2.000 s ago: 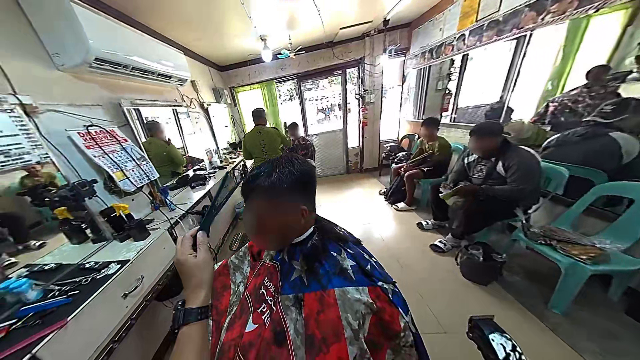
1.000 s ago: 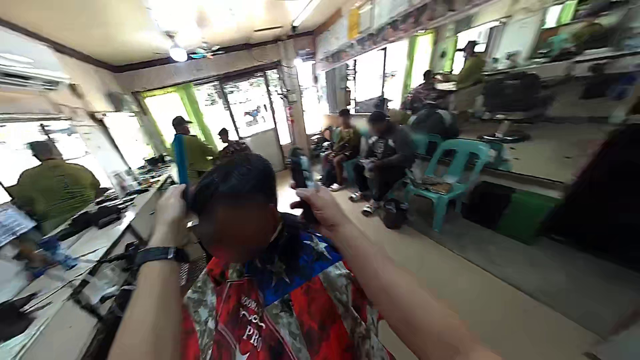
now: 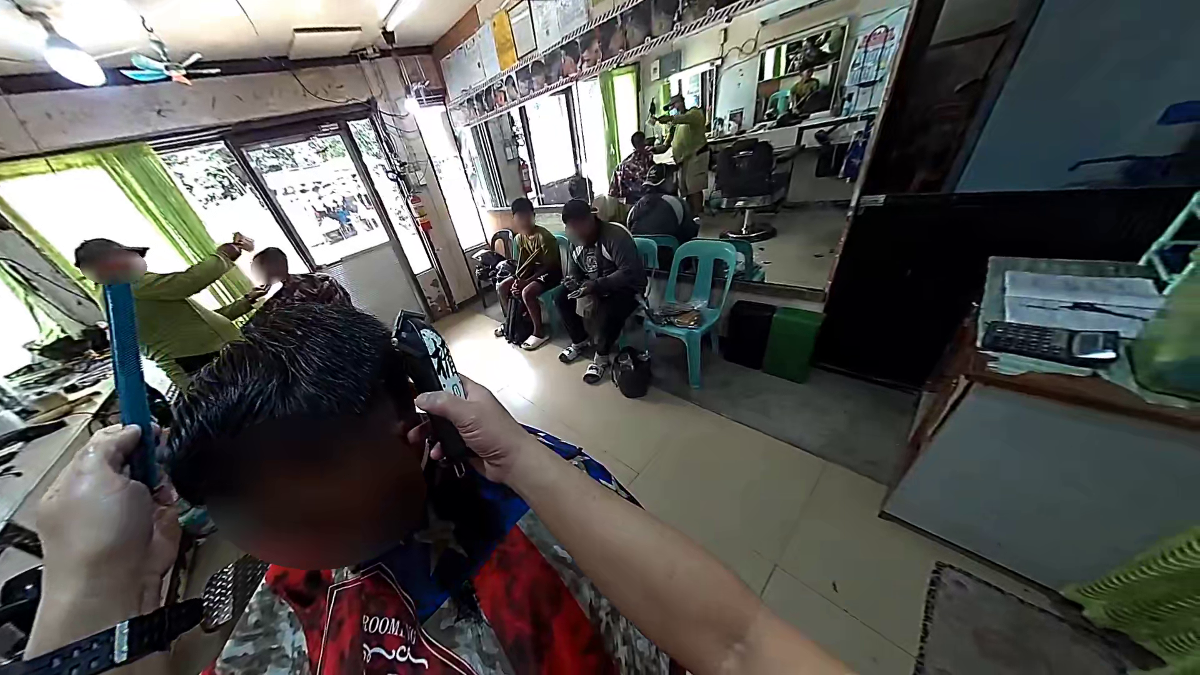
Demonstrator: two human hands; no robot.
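A person with short dark hair sits facing me, wearing a red, blue and camouflage barber cape [image 3: 525, 581]. My left hand [image 3: 112, 516] grips a blue comb [image 3: 128, 366], held upright beside the head at the left. In my right hand [image 3: 478, 427] is a dark hair clipper [image 3: 431, 366] with a light printed pattern, its head against the hair at the side of the person's head, near the ear. A black watch is on my left wrist.
A counter [image 3: 47, 459] with tools runs along the left. Beyond, a person in green works on another seated person. People sit on teal plastic chairs [image 3: 698, 272] by a wall mirror [image 3: 797, 216]. At right stands a desk [image 3: 1059, 478] with a calculator [image 3: 1050, 343].
The clipper, seen low at the right two seconds ago, is now in my right hand against the side of the head. The view has swung to the right.
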